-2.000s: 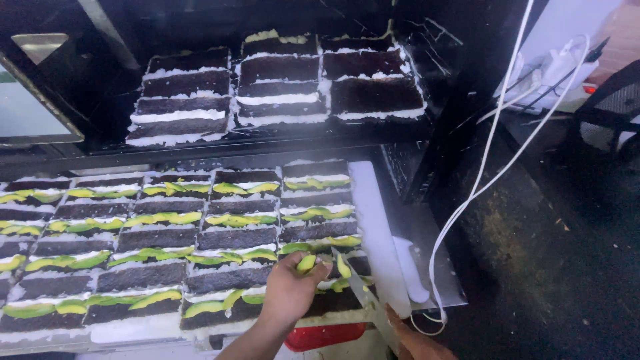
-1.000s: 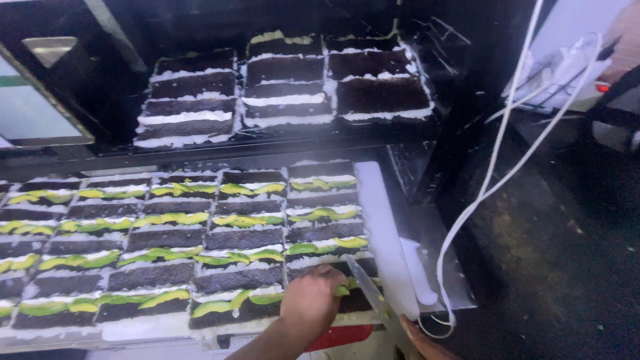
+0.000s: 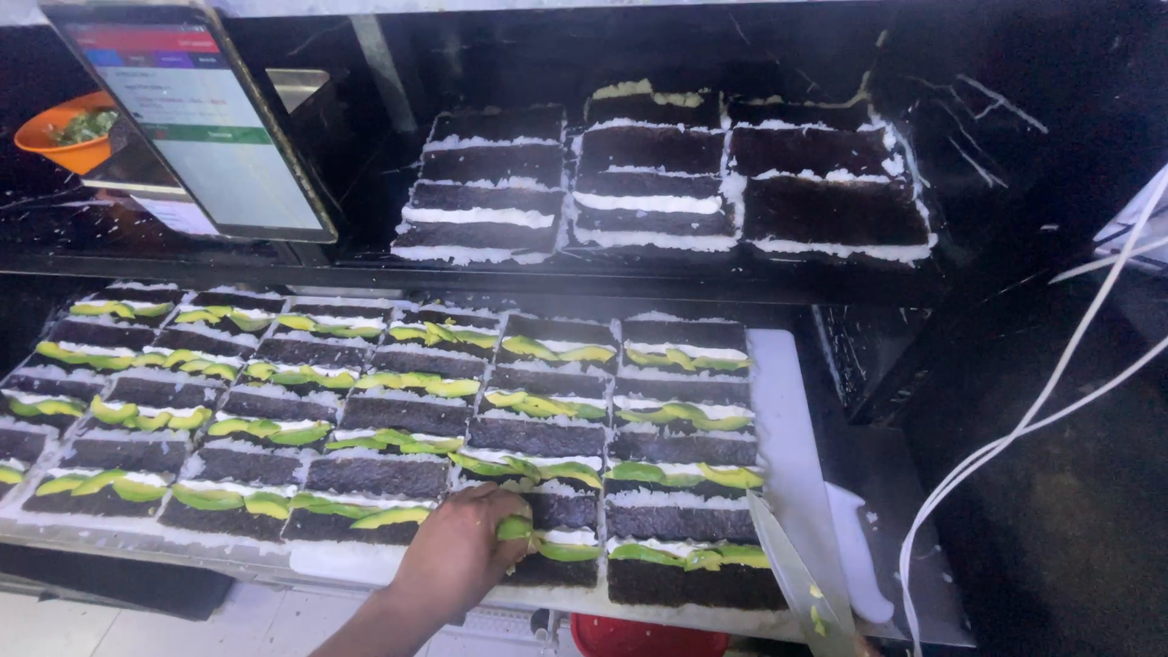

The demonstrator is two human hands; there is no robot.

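Rows of nori sheets [image 3: 680, 584] edged with white rice lie on a white board [image 3: 789, 392], most with a white creamy strip and avocado slices across them. My left hand [image 3: 467, 547] is over a sheet near the front edge, its fingers closed on an avocado slice [image 3: 514, 527] beside the slices [image 3: 570, 551] on that sheet. A knife [image 3: 794, 566] with bits of avocado on its blade points up from the bottom right, at the corner of the front right sheet. My right hand is outside the picture, below the knife's handle.
An upper black shelf [image 3: 639, 283] holds more nori sheets [image 3: 826, 210] with rice, a tablet [image 3: 219, 155] and an orange bowl [image 3: 64, 137] with green food. White cables [image 3: 1013, 438] hang at the right. A red container [image 3: 648, 636] stands below the front edge.
My left hand has moved left from the front right sheet to the one beside it. Avocado slices now lie across the front right sheet. The view has shifted left.
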